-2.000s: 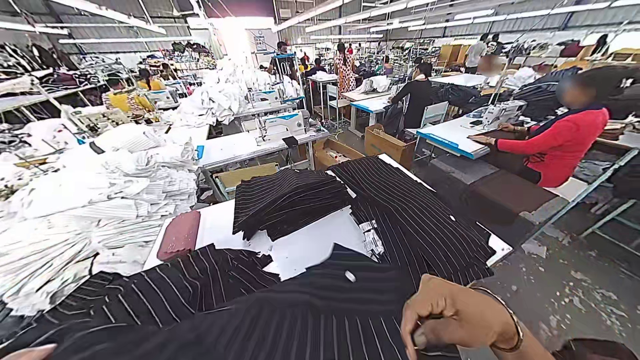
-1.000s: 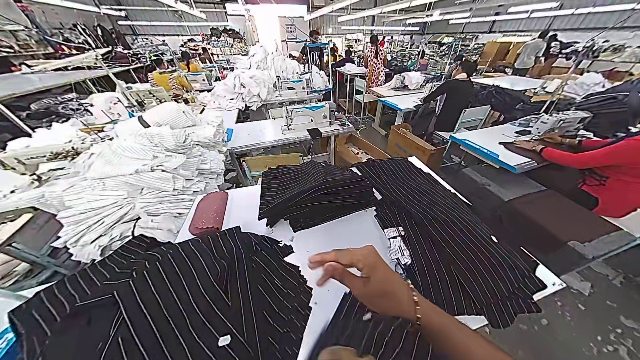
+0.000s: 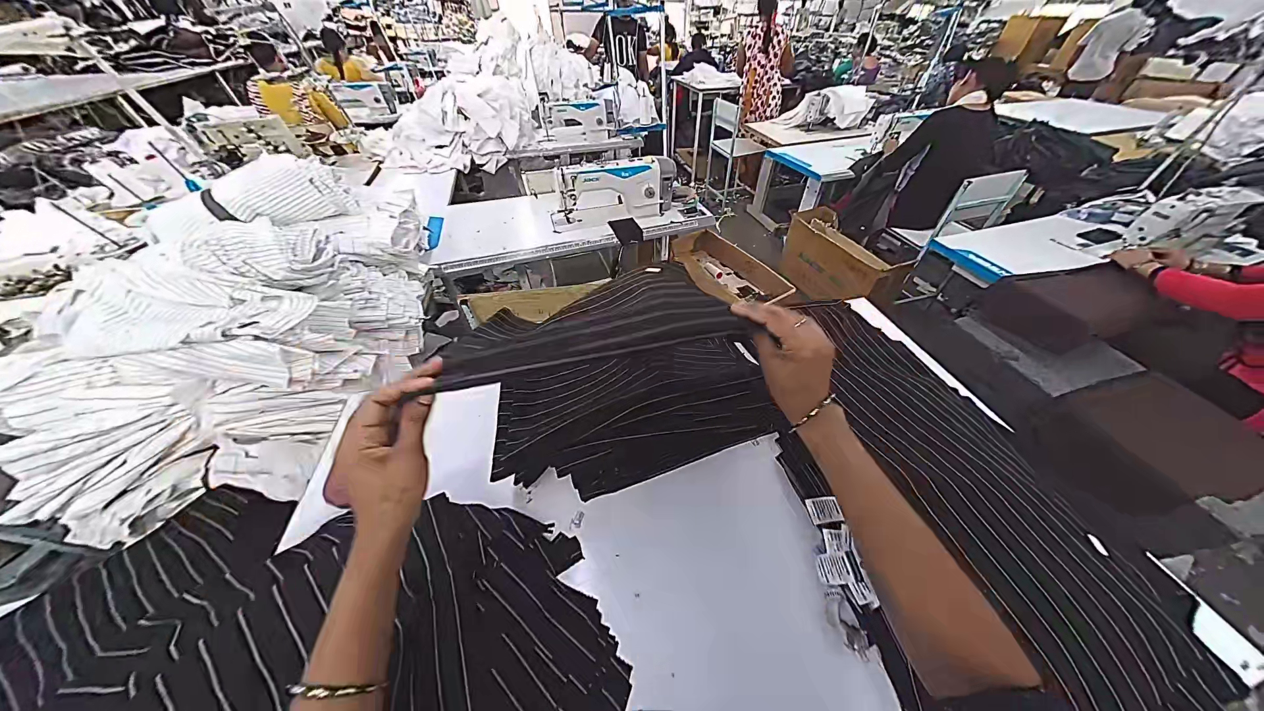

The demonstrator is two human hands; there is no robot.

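Observation:
My left hand point(image 3: 387, 449) and my right hand point(image 3: 790, 360) hold a black pinstriped fabric piece point(image 3: 612, 321) between them by its two ends, raised above the table. Beneath it lies a stack of black pinstriped pieces point(image 3: 632, 425) on the white tabletop point(image 3: 711, 583). More striped pieces point(image 3: 474, 602) spread at the lower left, below my left wrist. A long striped pile point(image 3: 938, 444) runs down the right side, partly behind my right forearm. Small white labels with writing point(image 3: 834, 568) lie at its left edge.
A large heap of white striped fabric point(image 3: 247, 296) stands at the left. Beyond the table are a Juki sewing machine point(image 3: 612, 188) on its table, an open cardboard box point(image 3: 839, 257) and a wooden tray point(image 3: 731, 272). A person in red point(image 3: 1215, 296) works at the right; another in black point(image 3: 948, 148) sits farther back.
Both hands are now raised with a striped piece stretched between them. One second ago a hand reached over the white tabletop, away from the upper stack.

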